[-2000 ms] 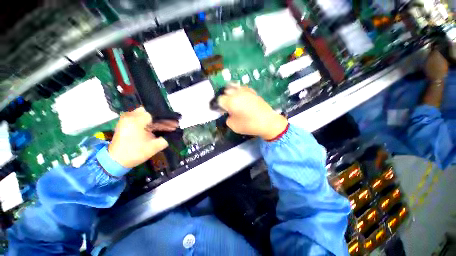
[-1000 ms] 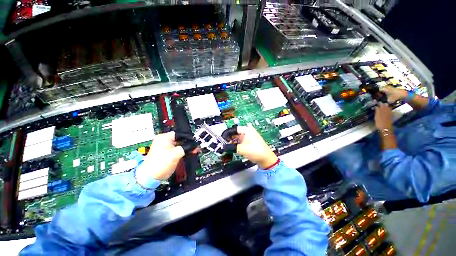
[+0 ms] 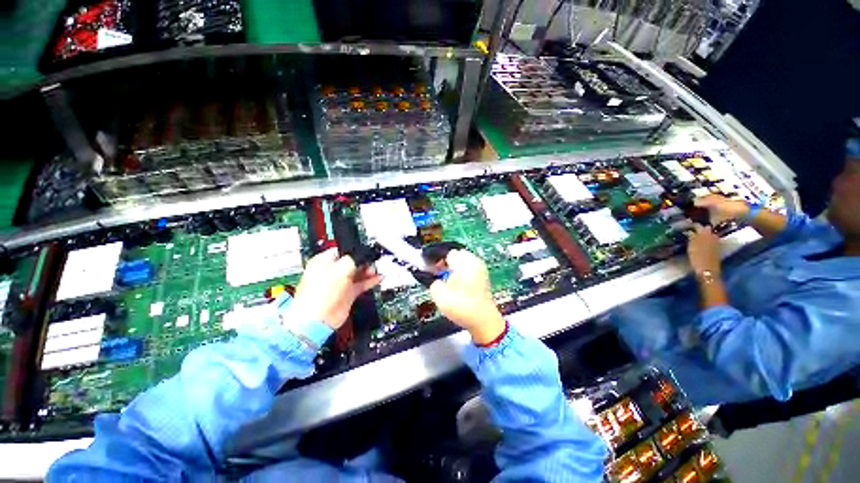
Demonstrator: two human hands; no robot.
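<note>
My left hand point(image 3: 330, 289) and my right hand point(image 3: 466, 291), both with black coverings on the fingertips, hold a white-silver flat block, which looks like a heatsink point(image 3: 402, 253), between them. The block is tilted above the green circuit board point(image 3: 459, 223); its ends are hidden by the fingers. Another white heatsink point(image 3: 388, 219) stands on the board just behind it. A dark red-brown crossbar point(image 3: 347, 325) runs beside my left hand.
A silvery conveyor rail point(image 3: 415, 358) runs along the near edge. A clear tray of orange-wound parts point(image 3: 651, 443) is low at the right. Stacked trays point(image 3: 382, 132) stand on the shelf behind. Another person point(image 3: 754, 321) works at the right, hands over the boards.
The view has lifted and widened since the oldest frame. The block came into view between my hands; since one second ago it has turned, showing a smooth white face instead of ridges.
</note>
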